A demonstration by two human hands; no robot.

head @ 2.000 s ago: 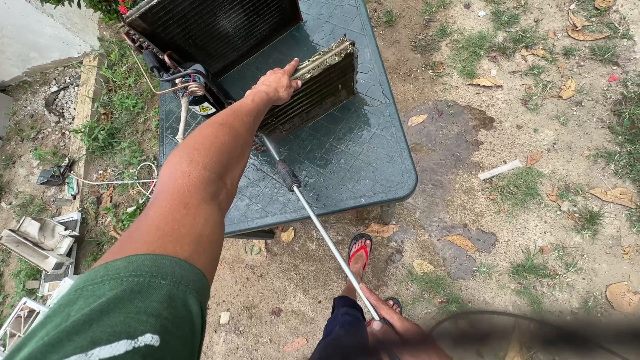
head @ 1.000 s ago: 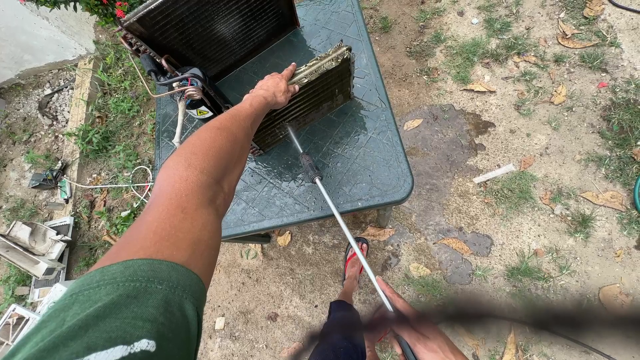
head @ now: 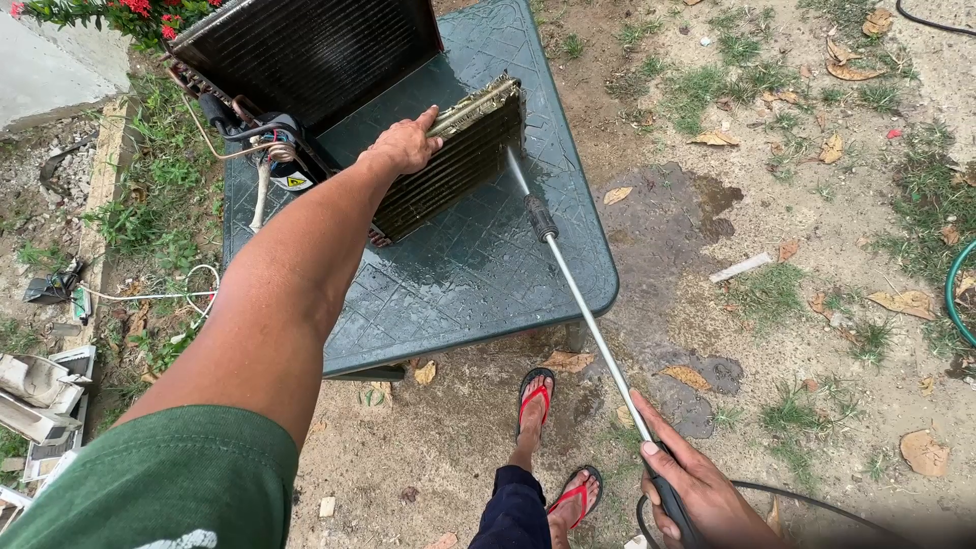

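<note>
My left hand (head: 408, 143) rests on the top edge of a finned heat-exchanger coil (head: 457, 171), its fingers on the dirty rim. My right hand (head: 686, 473) is closed around the black handle of a pressure washer wand (head: 591, 320). Spray leaves the wand's nozzle (head: 540, 216) and meets the fins near the coil's right end. Behind stands a larger dark finned coil (head: 320, 57), with a compressor (head: 286, 156), copper pipes and wires at its left. Both coils stand on a wet green plastic table (head: 457, 305).
A black hose (head: 816, 499) trails from the wand at lower right. A green hose (head: 955, 293) lies at the right edge. White plastic casing parts (head: 46, 396) and a white cable (head: 145, 295) lie left. My feet in red-strapped flip-flops (head: 534, 404) are below the table.
The wand's tip and its spray have moved right along the coil, from its lower middle to near its right end. My left hand stays on the coil's top edge.
</note>
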